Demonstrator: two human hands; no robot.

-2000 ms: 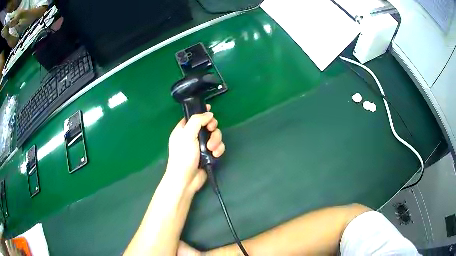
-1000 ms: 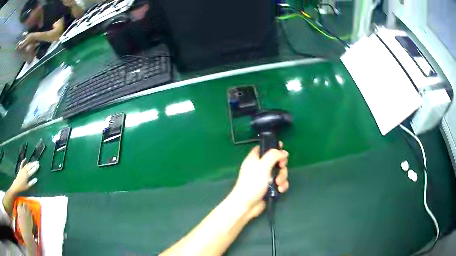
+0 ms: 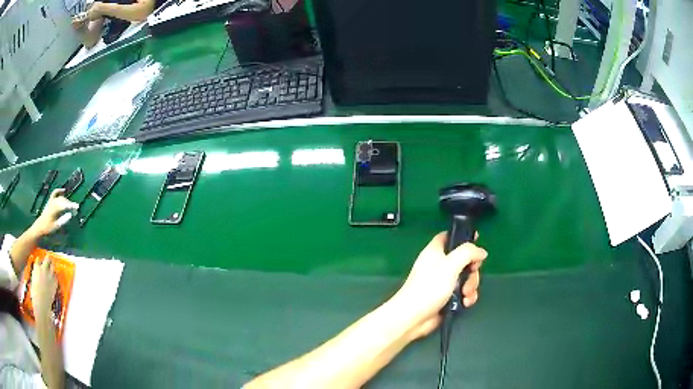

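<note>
My left hand (image 3: 448,277) is closed around the grip of a black barcode scanner (image 3: 466,200), held over the green belt with its rounded head up and its cord running down to the bottom edge. A dark phone middle frame (image 3: 375,184) lies on the belt to the left of the scanner, apart from it, camera end away from me. Another phone frame (image 3: 178,187) lies further left, slightly tilted. My right hand is out of the picture.
Beyond the belt (image 3: 266,235) are a keyboard (image 3: 235,97) and a large black panel (image 3: 403,49). At left, a neighbour's hand (image 3: 55,213) is at several more frames, above an orange tray (image 3: 64,277). A white sheet (image 3: 623,175), small white pieces (image 3: 638,304) and a white cable (image 3: 658,304) are at right.
The view has swung left. The scanner has moved from over the phone frame to its right, leaving the frame uncovered. My right forearm, seen earliest, has left the picture.
</note>
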